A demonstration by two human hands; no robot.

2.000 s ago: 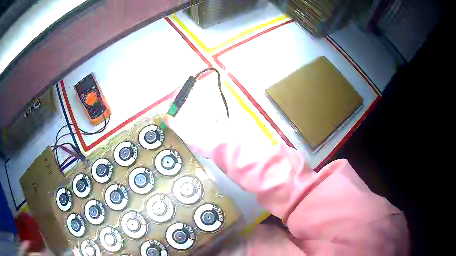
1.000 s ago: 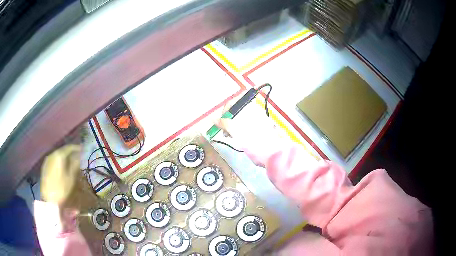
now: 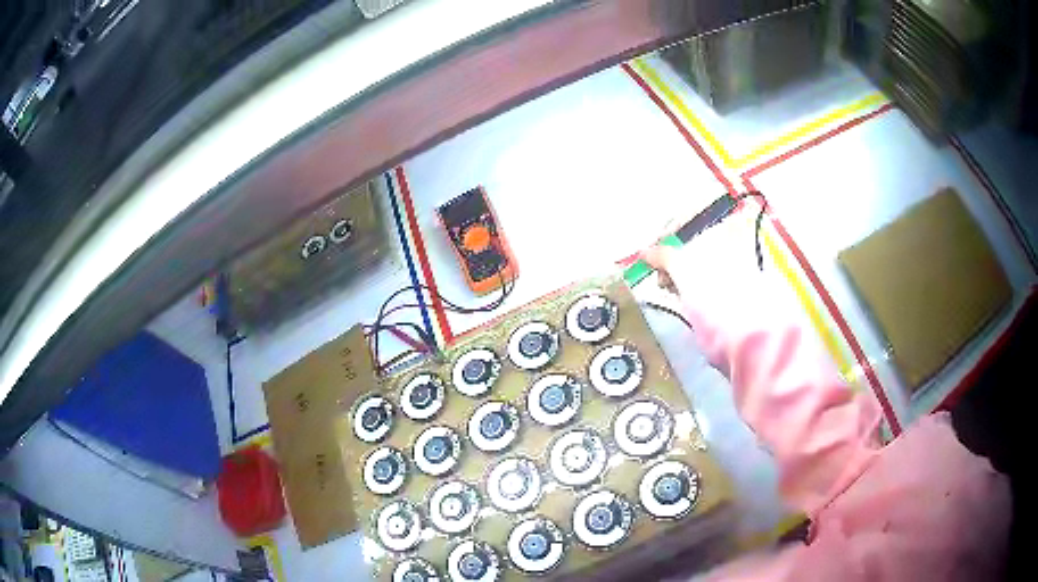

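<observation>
The tray of round components (image 3: pixel 494 426), dark centres in white rings, lies in front of me on brown board, its lower edge cut off by the picture. My right hand (image 3: pixel 669 271), overexposed and partly unclear, holds the green-and-black test probe (image 3: pixel 697 227) like a pen just beyond the tray's far right corner. The probe touches no component that I can see. A black lead curls from its back end. My left hand is not in view. The orange multimeter (image 3: pixel 475 241) lies beyond the tray, with thin red and black test leads (image 3: pixel 396 324) running from it.
A marked cardboard piece (image 3: pixel 310 449) and a red container (image 3: pixel 248 489) are left of the tray, with a blue folder or bin (image 3: pixel 146 409) farther left. A tray stack (image 3: pixel 307 256) stands back left. A cardboard-topped stack (image 3: pixel 936 287) lies at right. A lamp bar (image 3: pixel 285 159) crosses above.
The view has swung left, so the tray and multimeter sit farther right in the picture. My left hand, blurred over the tray's left side one second ago, has left view. My right hand still holds the probe.
</observation>
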